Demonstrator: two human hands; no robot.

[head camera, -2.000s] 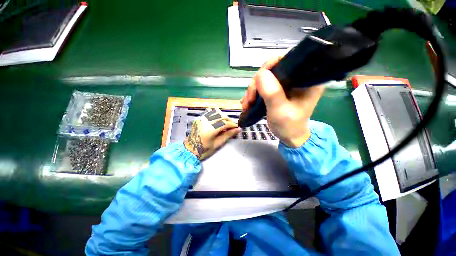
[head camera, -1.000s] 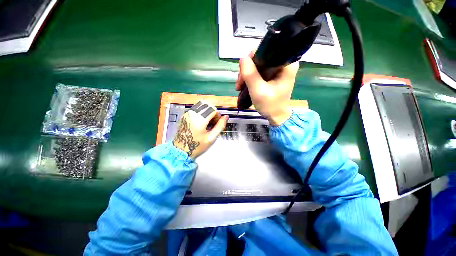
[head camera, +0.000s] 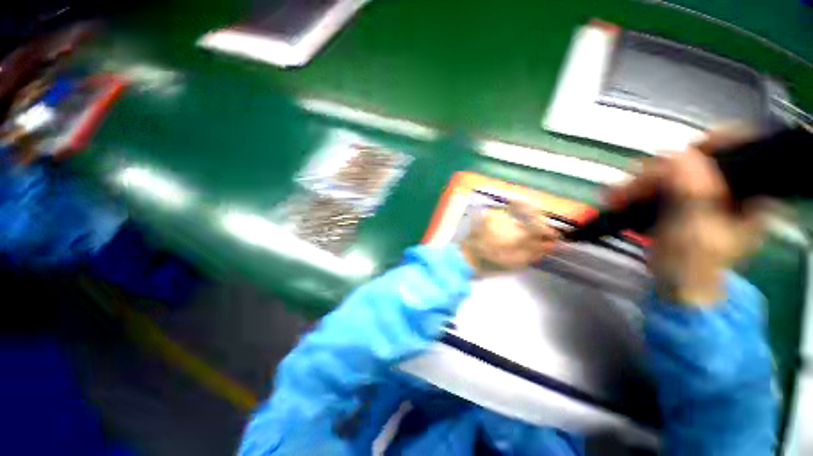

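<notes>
The view is blurred and tilted. The grey laptop bottom cover [head camera: 526,325] lies in front of me on a white sheet [head camera: 490,392] with an orange edge showing at the far side. My right hand [head camera: 686,209] grips the black electric screwdriver [head camera: 758,169], its tapered nose pointing left toward my left fingertips. My left hand [head camera: 508,239] rests over the cover's far left part, fingers bent together by the tool's tip. Blur hides whether the fingertips hold a screw or the tip touches the cover.
Two clear screw bags [head camera: 357,174] lie left of the laptop on the green bench [head camera: 241,151]. Another laptop [head camera: 686,85] on white and red layers is at the far right, one more [head camera: 290,27] at the far left. Another person's blue sleeve [head camera: 53,214] shows at the left.
The view has swung left and tilted, so the laptop and hands appear farther right and another person's sleeve shows. The screwdriver's nose is now closer to my left fingertips and leans more sideways.
</notes>
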